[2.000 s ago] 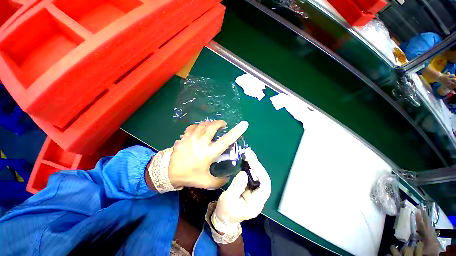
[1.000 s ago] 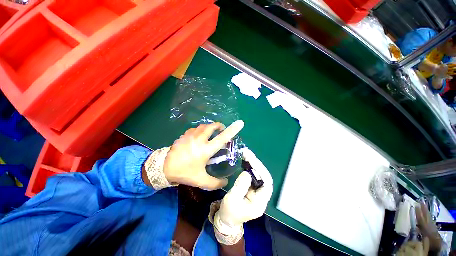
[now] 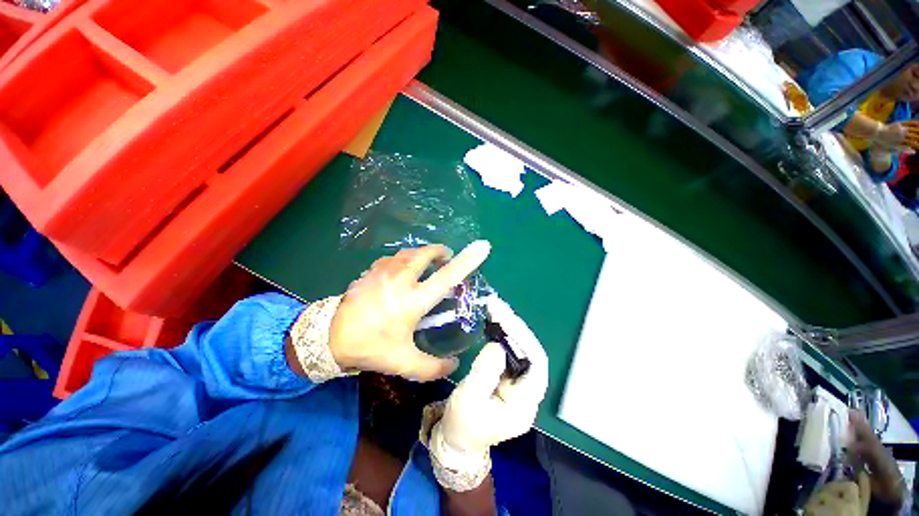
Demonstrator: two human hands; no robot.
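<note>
A glossy, rounded workpiece (image 3: 448, 328), dark and silver with bright reflections, is held above the near edge of the green mat. My left hand (image 3: 388, 314), in a white glove, grips it from the left and above, with the index finger stretched out over it. My right hand (image 3: 494, 388), also gloved, holds a small black item (image 3: 507, 351) between thumb and fingers at the workpiece's right side. Whether the black item touches the workpiece is hard to tell. My left palm and fingers hide much of the workpiece.
A clear plastic bag (image 3: 403, 202) lies on the green mat (image 3: 539, 272). White paper pieces (image 3: 496, 169) lie at its far edge. A white pad (image 3: 670, 353) is at right, orange-red foam trays (image 3: 232, 161) at left. A neighbour's hand (image 3: 877, 454) shows lower right; another person (image 3: 867, 111) sits beyond the belt.
The glossy workpiece has turned slightly in my left hand, and its reflections differ. My right hand still holds the black item beside it. The neighbour's hands at lower right have shifted.
</note>
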